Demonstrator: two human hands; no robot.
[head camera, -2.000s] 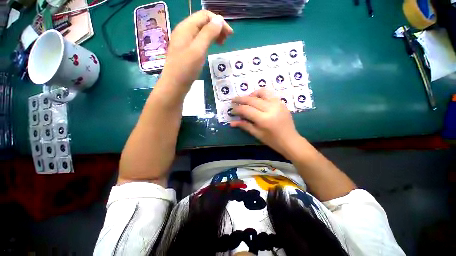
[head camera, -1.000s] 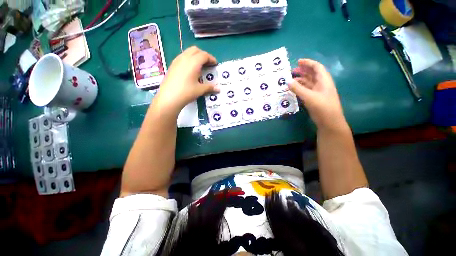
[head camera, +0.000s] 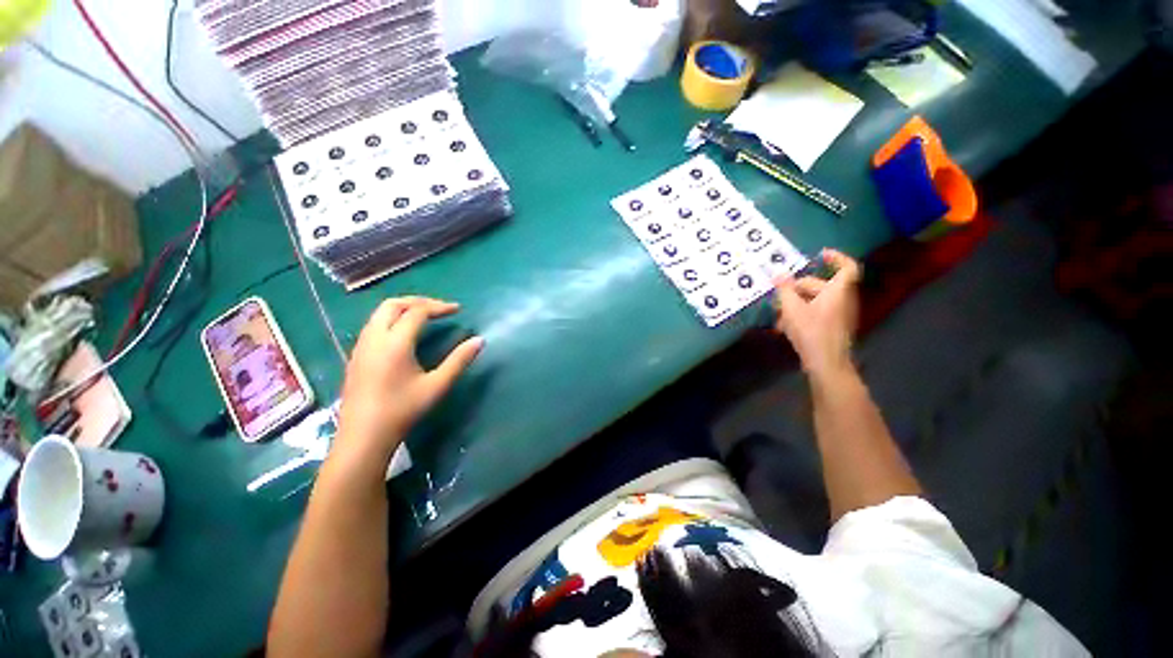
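A white multi-unit sheet (head camera: 704, 235) with rows of dark round marks lies at the right part of the green bench. My right hand (head camera: 818, 309) is at its lower right corner, with thumb and fingers closed on that corner. My left hand (head camera: 401, 366) is over the bench to the left, fingers apart, holding nothing. A tall stack of similar sheets (head camera: 386, 167) stands at the back left, its front part lower than the part behind.
A lit smartphone (head camera: 256, 369) and cherry-print mug (head camera: 113, 499) are left, with another dotted sheet (head camera: 86, 614) below the mug. A caliper-like tool (head camera: 778, 172), tape roll (head camera: 718, 75), white paper (head camera: 795, 116) and orange-blue object (head camera: 925, 181) are right.
The view has turned to the right. My right hand has carried the sheet away to the right from the front of the bench. My left hand has let go of it and opened.
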